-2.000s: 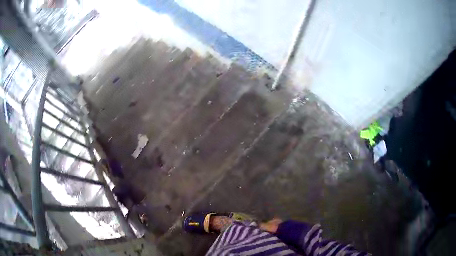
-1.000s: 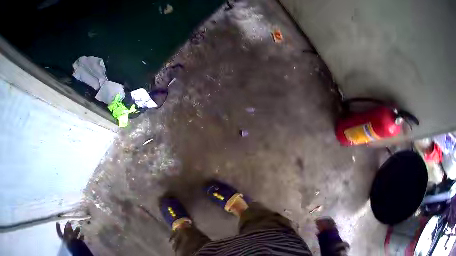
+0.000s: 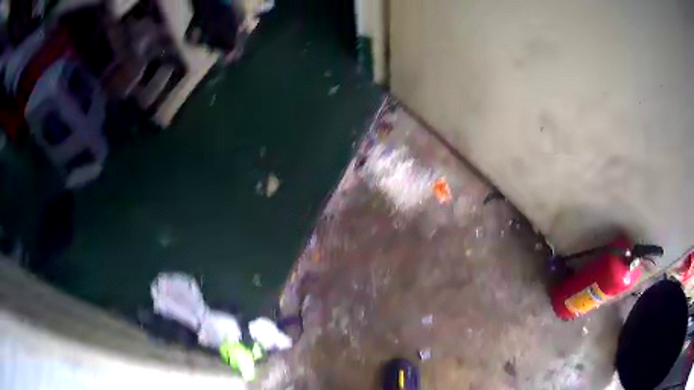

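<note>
Neither of my hands is in the picture. One dark blue shoe (image 3: 401, 375) with a yellow mark shows at the bottom edge, on the dirty concrete floor (image 3: 380, 266). White cloth scraps (image 3: 178, 295) and a lime green scrap (image 3: 242, 358) lie by the doorway at the lower left, where the green floor (image 3: 213, 190) meets the concrete. The picture is blurred.
A red fire extinguisher (image 3: 597, 283) with a yellow label is by the pale wall (image 3: 548, 99) at right, near a black round object (image 3: 652, 335). A pale stool (image 3: 68, 122) and blurred furniture are at upper left. An orange scrap (image 3: 442, 190) lies on the concrete.
The stairs have left the view. Since the last earlier frame, the scraps and extinguisher have shifted down, more green floor and the stool show, and both hands have left the picture.
</note>
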